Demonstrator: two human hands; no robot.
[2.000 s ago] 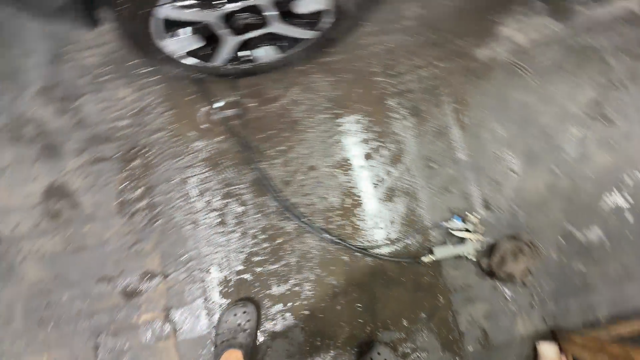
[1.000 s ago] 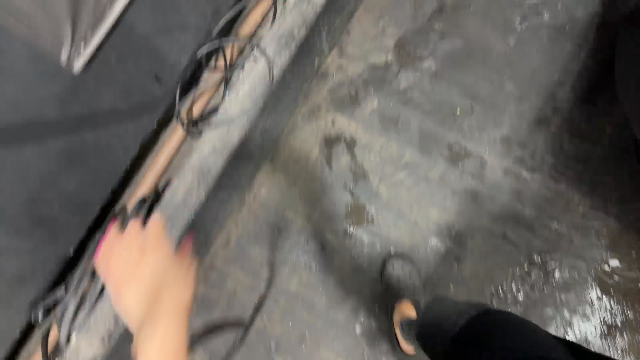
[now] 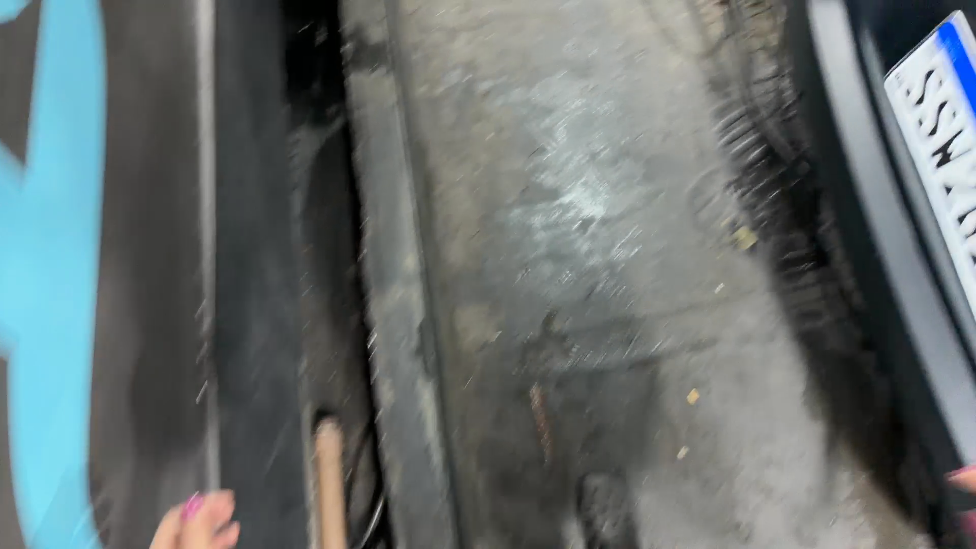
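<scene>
My left hand (image 3: 198, 522) shows at the bottom left edge, fingers bent, beside a dark wall panel (image 3: 152, 305) with a light blue painted shape (image 3: 53, 267). Whether it holds anything is not clear. Just right of it, a tan wooden pole (image 3: 330, 480) lies in the dark gap behind a grey kerb (image 3: 404, 305). Of my right hand (image 3: 962, 482) only fingertips show at the right edge, near the dark bumper of a car (image 3: 877, 191); what they touch is out of view.
Wet, stained concrete floor (image 3: 579, 198) runs between the kerb and the car. A dark clog (image 3: 606, 507) shows at the bottom. A floor grate (image 3: 747, 145) lies alongside the car, and a black cable (image 3: 374, 518) is in the gap by the pole.
The view has swung strongly, from the wheel and floor to the kerb, then to the car's bumper. My left hand, over the kerb with cables a second ago, is now beside the wall panel.
</scene>
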